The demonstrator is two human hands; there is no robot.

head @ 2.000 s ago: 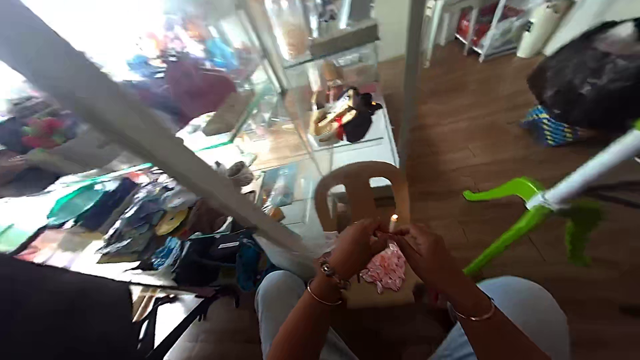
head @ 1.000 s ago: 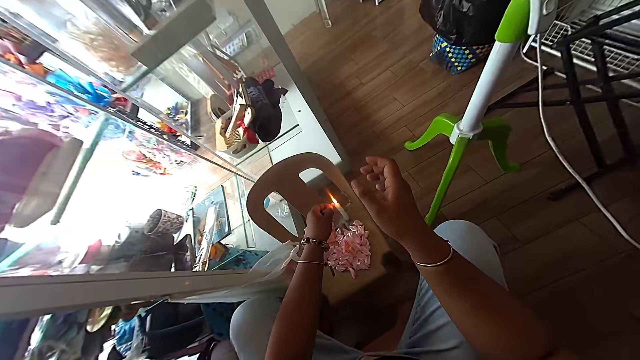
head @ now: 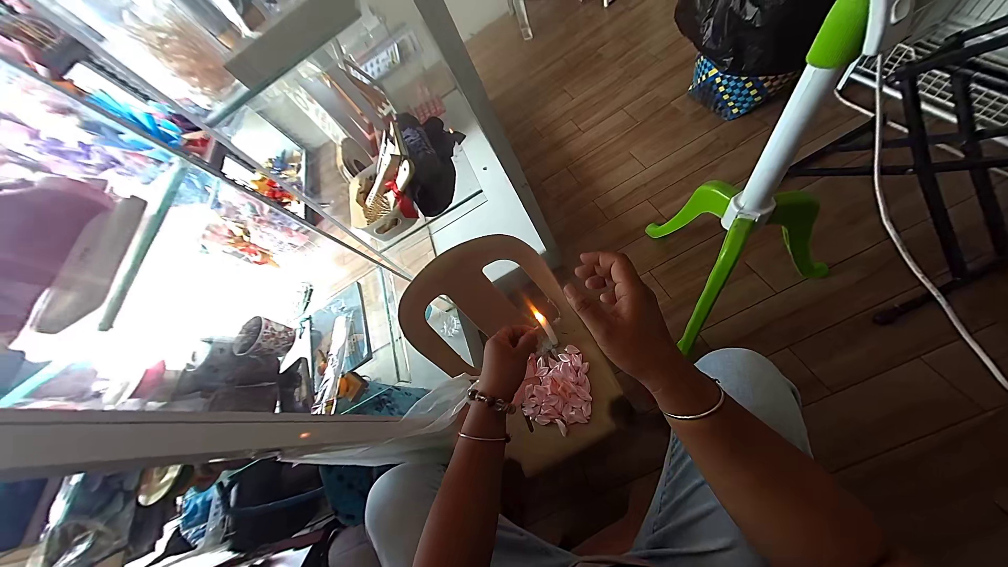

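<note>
A lit candle stands on the seat of a plastic chair, its flame at the top. Beside it, nearer to me, lies a heap of pink petal-shaped pieces. My left hand is at the flame's left, fingertips pinched together; whatever may be between them is too small to make out. To the right of the candle my right hand is raised with its fingers curled loosely apart, holding nothing that shows.
A glass display case with a basket of goods stands at the left and ahead. On the right are a green-footed stand, a white cable, a black metal frame and a checkered woven bag on the wooden floor.
Two seconds ago my hands were together over the pink heap. My right hand has since moved away to the right, while my left stays close to the flame. The view has turned.
</note>
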